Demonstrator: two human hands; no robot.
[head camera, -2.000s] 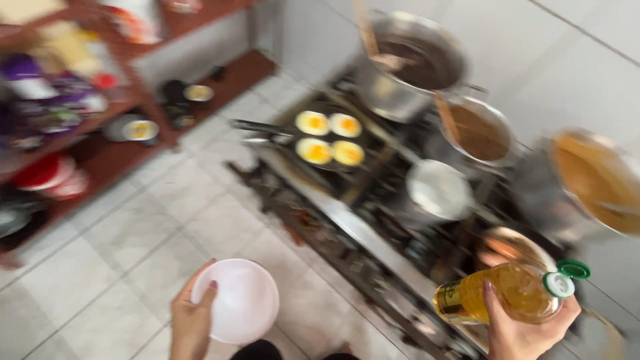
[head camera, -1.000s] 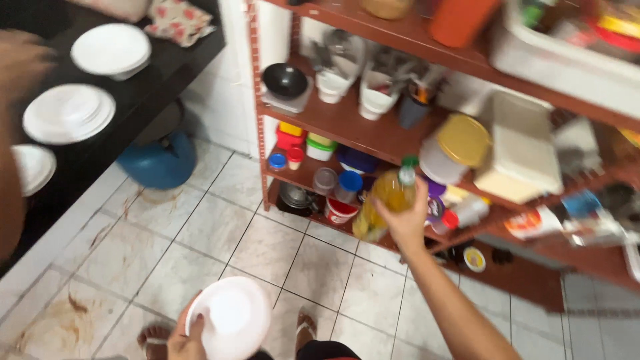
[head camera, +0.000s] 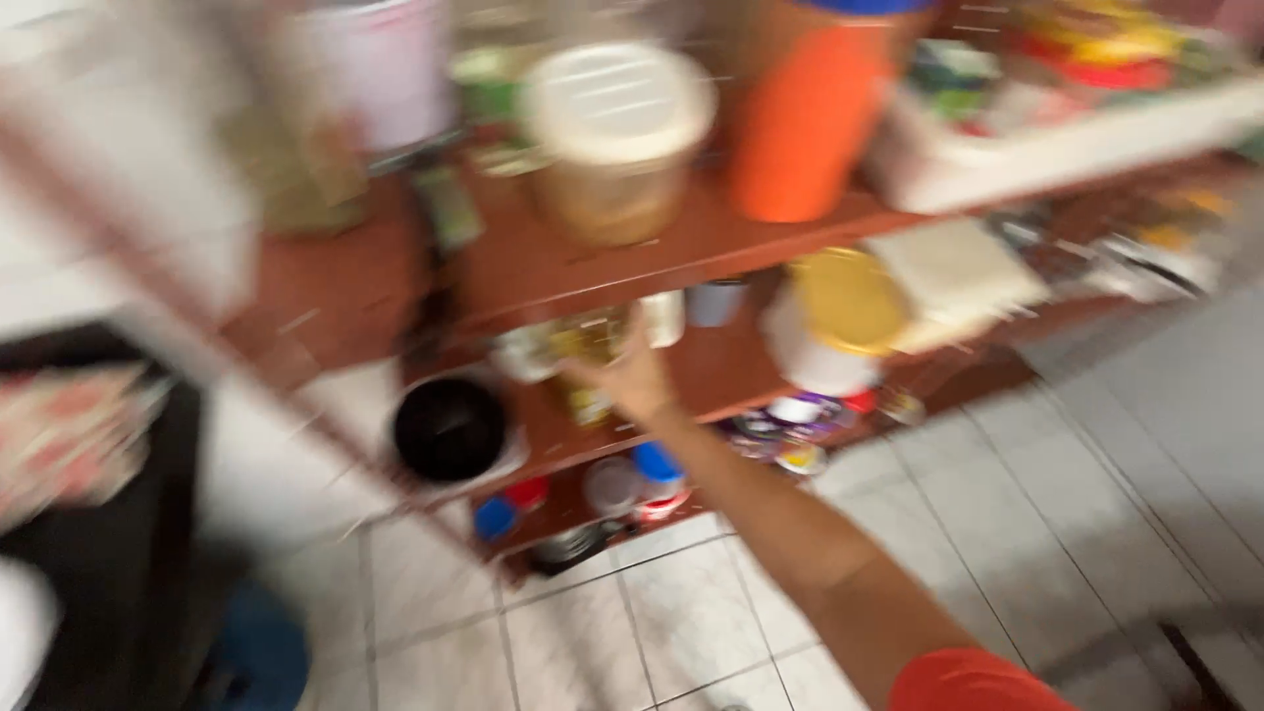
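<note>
My right hand (head camera: 632, 380) reaches into the middle level of a reddish-brown shelf unit (head camera: 731, 380). Its fingers are at an oil bottle (head camera: 588, 341) that stands on the shelf, largely hidden under the board above. Blur leaves unclear whether the hand still grips it. Left of the bottle is a whitish container (head camera: 525, 353), and a black bowl (head camera: 449, 427) lies at the shelf's left end. To the right stands a white tub with a yellow lid (head camera: 851, 301). My left hand is out of the picture.
The upper board holds a white-lidded container (head camera: 620, 104), an orange container (head camera: 810, 118) and a white tray (head camera: 1076, 148) of packets. Lidded jars sit on the lower shelf. A dark counter (head camera: 99, 553) with a patterned cloth (head camera: 74, 434) and a blue bin (head camera: 259, 647) are at left.
My right hand has taken the oil bottle from in front of the shelves into the middle level. My left hand and the white plate it held have left the view, which has moved closer to the shelves.
</note>
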